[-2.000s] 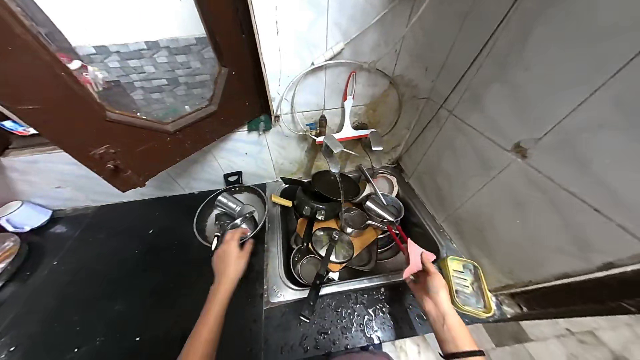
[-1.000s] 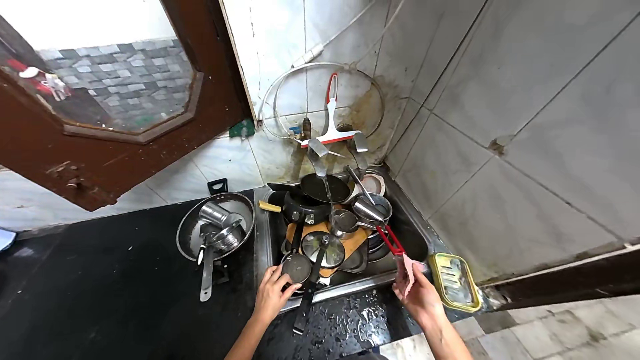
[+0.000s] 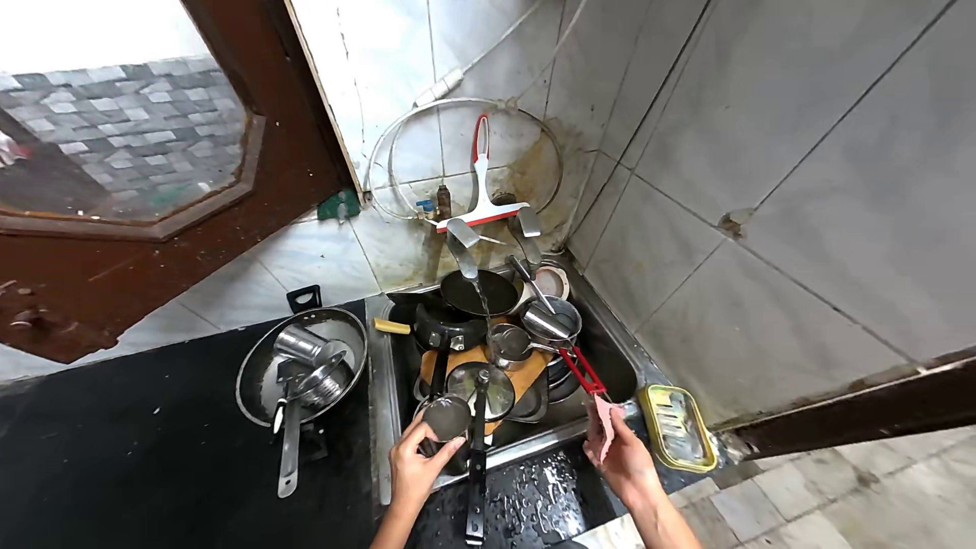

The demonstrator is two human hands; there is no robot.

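Note:
My left hand [image 3: 415, 465] grips a round metal cup [image 3: 447, 418] by its sides, over the sink's near left corner. In my right hand [image 3: 625, 461] is a pink cloth or sponge [image 3: 602, 427], close to the red handles [image 3: 583, 371] of a utensil. Between them a steel sink [image 3: 621, 358] is piled with cookware: a dark pan [image 3: 479, 291], a black pot [image 3: 450, 328], a small saucepan [image 3: 509, 345], a steel pot [image 3: 550, 320] and a glass lid [image 3: 480, 390]. A long black handle [image 3: 476, 488] reaches over the near rim. Water runs from the tap [image 3: 463, 252] onto the pile.
Left of the sink, a wide pan [image 3: 248, 381] on the black counter [image 3: 152, 457] holds steel cups and a ladle. A yellow-rimmed soap container [image 3: 679, 428] stands at the right edge. Behind the taps are a squeegee [image 3: 482, 191] and a coiled hose [image 3: 381, 156]. Tiled walls form the corner.
My left hand has left the wide pan on the counter, moved right to the sink and taken hold of the metal cup. The pink cloth or sponge is still in my right hand.

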